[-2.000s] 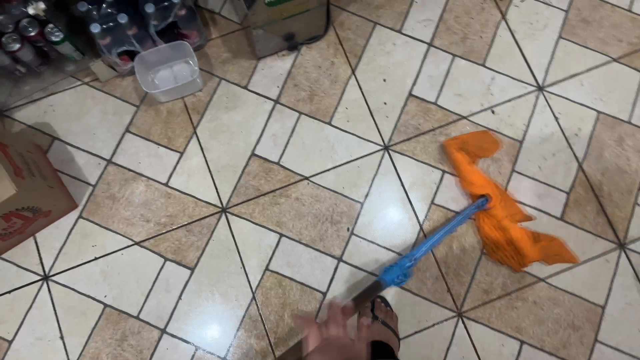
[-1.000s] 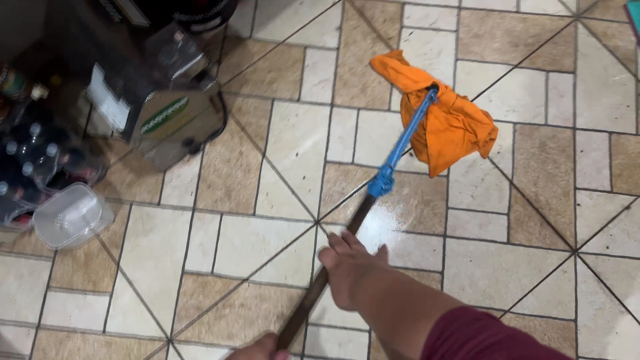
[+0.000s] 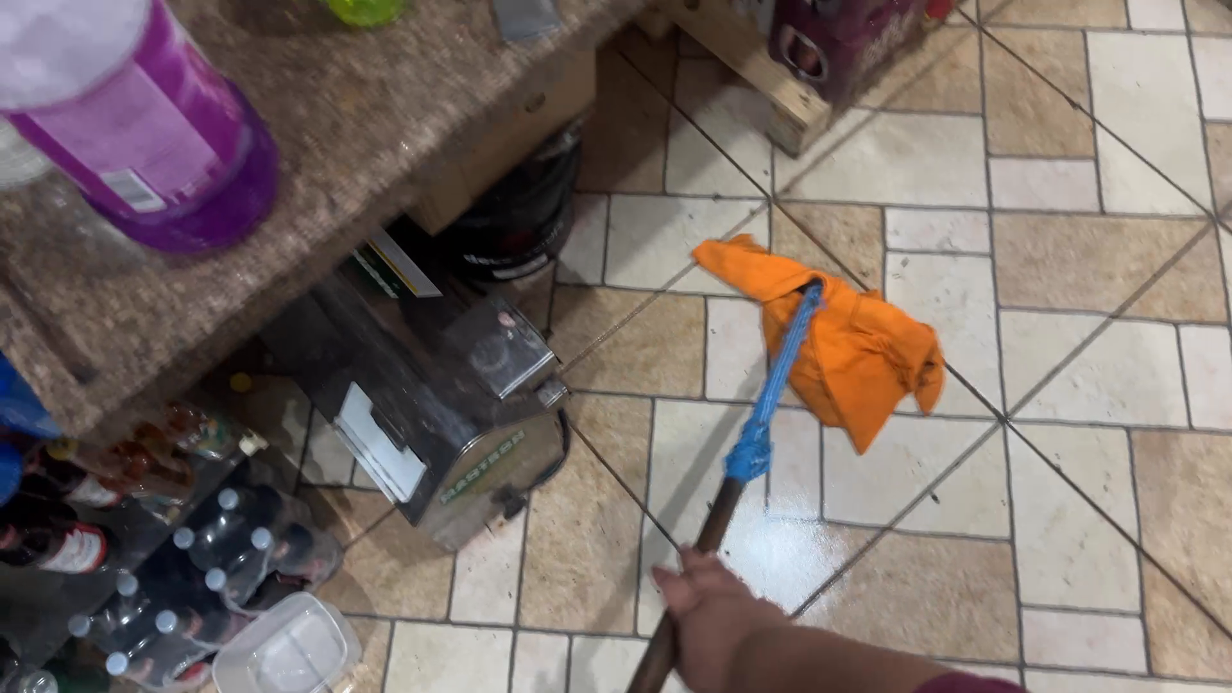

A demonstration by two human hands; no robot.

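Observation:
My right hand is wrapped around the dark wooden part of a long mop handle at the lower middle. Above the hand, the handle's lower section has a blue covering, bunched up where it meets the wood. An orange cloth is draped over the far end of the handle and lies spread on the tiled floor. My left hand is out of view; the handle runs off the bottom edge.
A granite-look counter bears a purple bottle. Beneath and beside it are a metal appliance, a black bucket, packs of bottles and a clear plastic tub. A wooden support stands on the tiles.
The view has swung a lot, bringing the counter in. My left hand, on the handle's upper part one second ago, has left the view. My right hand has closed around the handle.

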